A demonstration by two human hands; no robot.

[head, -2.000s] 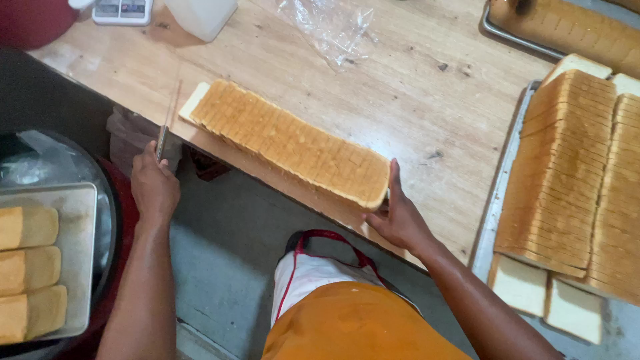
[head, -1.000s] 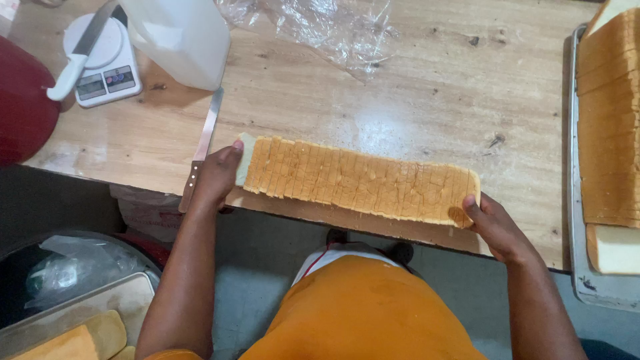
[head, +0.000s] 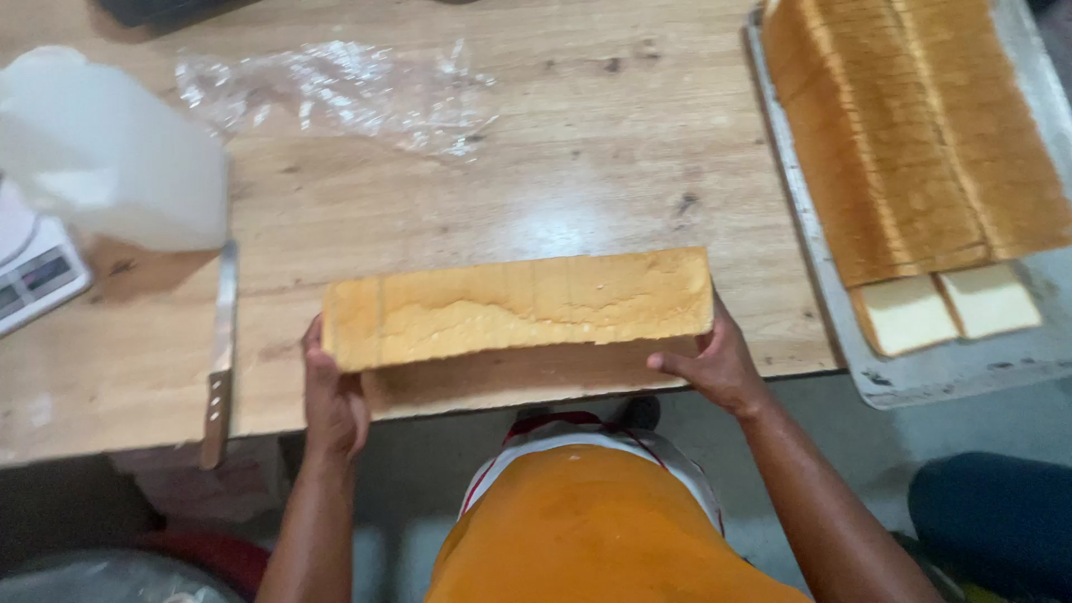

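A long sliced loaf of bread (head: 519,310) is held level between my two hands near the front edge of the wooden table, its pale golden side facing up. My left hand (head: 331,402) grips the left end, the thumb against the crust. At the right end, my right hand (head: 712,360) presses with its fingers, the thumb apart from them below the loaf. Left of my left hand lies a knife with a wooden handle (head: 216,419), the handle end jutting over the table edge.
At the right, a metal tray (head: 888,385) bears sliced loaves (head: 913,167). A crumpled clear plastic bag (head: 352,96) lies at the back. Left are a translucent plastic container (head: 126,159) and a white digital scale (head: 42,276). A dark rounded thing (head: 988,519) shows at lower right.
The knife, in my left hand two seconds ago, lies on the table. My left hand has moved to the loaf's left end. The loaf has been tipped, so another side faces up. The view has shifted.
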